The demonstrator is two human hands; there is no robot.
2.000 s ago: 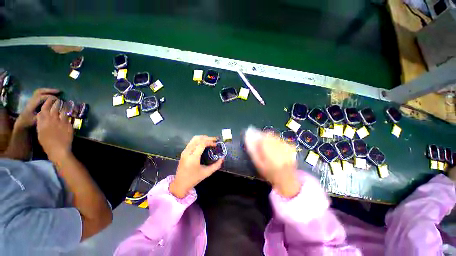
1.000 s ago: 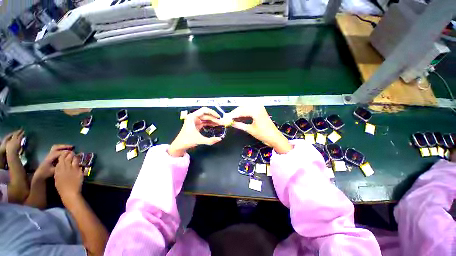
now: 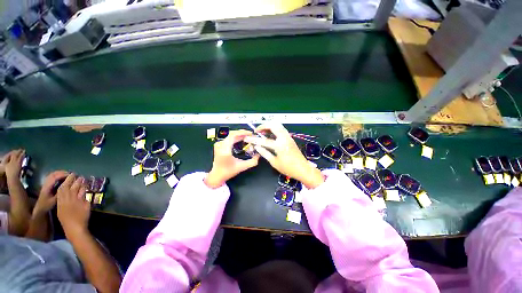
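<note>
My left hand (image 3: 229, 161), bare with a pink sleeve, holds a dark smartwatch unit (image 3: 240, 151) above the worktop, its round-cornered rim partly hidden by fingers. My right hand (image 3: 281, 153) meets it from the right, fingertips at the watch's upper right side. A small pale, yellowish part shows below them; whether they grip it is unclear. A thin pale tool (image 3: 255, 127) shows partly behind my right hand. Smartwatch units with white batteries lie to the right, such as one unit (image 3: 368, 183) and a nearer one (image 3: 284, 197).
The dark green worktop (image 3: 246, 203) is bordered by a white strip (image 3: 189, 119). More watches (image 3: 159, 145) lie left. A grey-sleeved neighbour's hands (image 3: 74, 197) hold watches; a pink sleeve is at right. A metal post (image 3: 458, 74) rises at back right, beside a wooden board (image 3: 415, 54).
My right hand has come from the right-hand watches to the unit in my left hand, which moved up and forward. Since one second ago my fingers have shifted on it. The view has tilted up.
</note>
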